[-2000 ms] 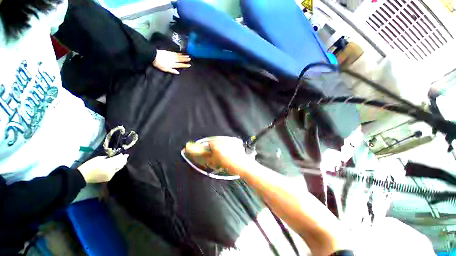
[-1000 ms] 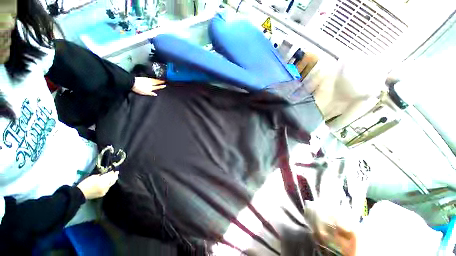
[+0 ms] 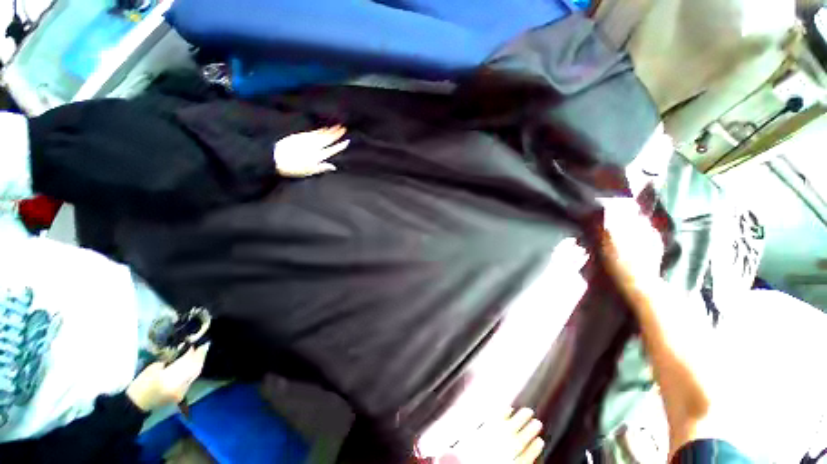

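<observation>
A large dark garment (image 3: 363,263) lies spread over the table, with long folds running towards its right end. My right hand (image 3: 626,227) is at the garment's right edge. It is washed out by glare, but its fingers seem closed on the cloth, where the folds draw together. My left hand (image 3: 517,437) is at the bottom edge, partly cut off, its fingers apart near the garment's near edge. Pinkish shiny lining (image 3: 530,317) or pale table surface shows between the folds; glare hides which. No iron is in view.
Another person's hand (image 3: 310,151) lies flat on the garment's far left; their other hand (image 3: 170,379) holds a dark looped object (image 3: 179,332). Blue padded arms (image 3: 363,36) lie along the far side. Grey-green cloth (image 3: 603,77) is at the far right end. A blue object (image 3: 245,424) is at lower left.
The iron and hoses seen two seconds ago are out of view. My right hand has moved to the garment's right edge, and my left hand now shows. The view has moved closer to the cloth.
</observation>
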